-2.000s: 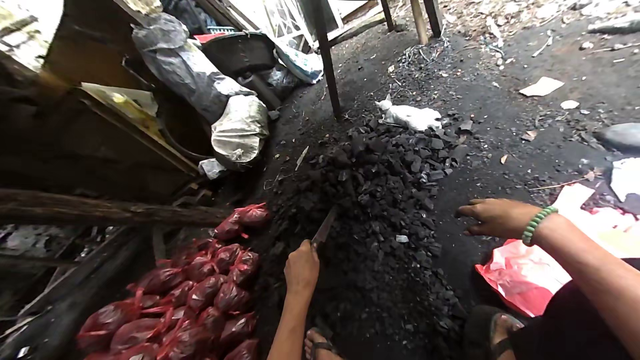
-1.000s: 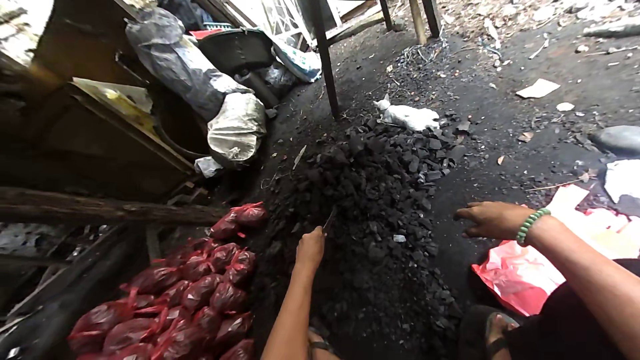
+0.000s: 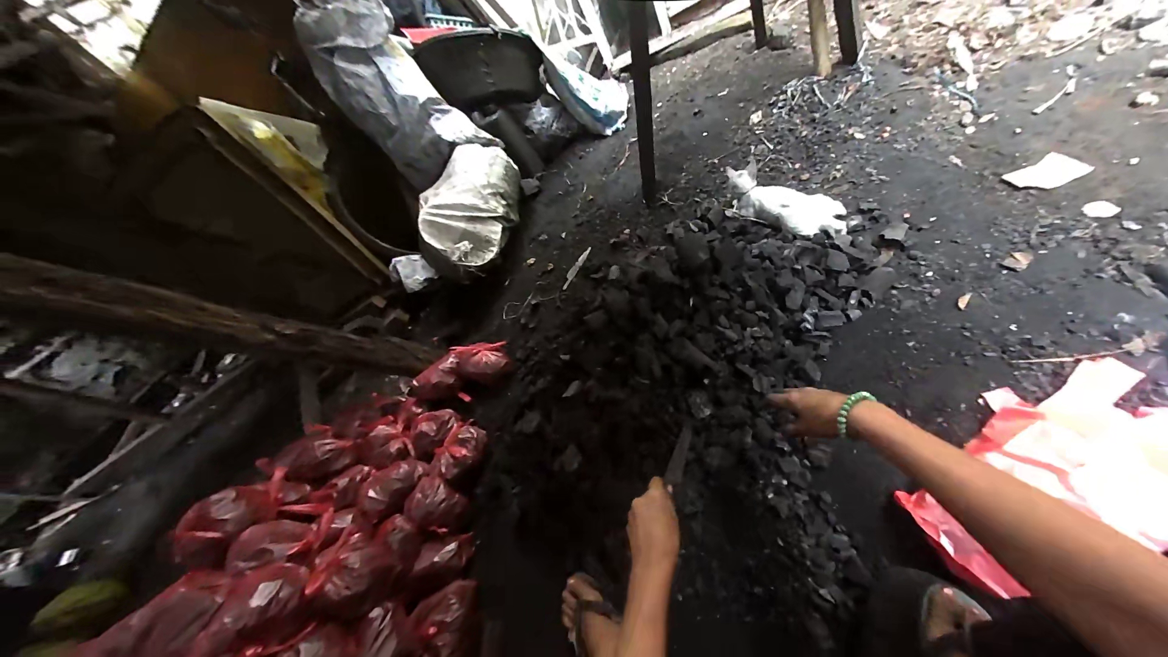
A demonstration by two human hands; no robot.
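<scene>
My left hand [image 3: 653,522] is closed around the handle of a knife [image 3: 679,454], or a similar flat dark blade, which points up over the heap of charcoal [image 3: 703,310]. Farther right, my right hand [image 3: 808,412], with a green bead bracelet on the wrist, reaches to the heap's right side. Its fingertips are at the charcoal pieces, and whether they grip one cannot be told. Several tied red plastic bags [image 3: 388,488] with dark contents lie left of the heap. On the right, red and white plastic bags [image 3: 1086,447] are spread on the ground.
A white cat [image 3: 789,206] lies at the heap's far edge, near a dark post [image 3: 643,109]. Filled sacks [image 3: 470,205] and a black tub [image 3: 479,66] stand at the back left. A wooden beam [image 3: 210,319] runs behind the red bags. My sandaled feet flank the lower heap.
My right hand has moved left from over the bare ground to the charcoal. My left hand, still on the knife, has shifted lower and to the right.
</scene>
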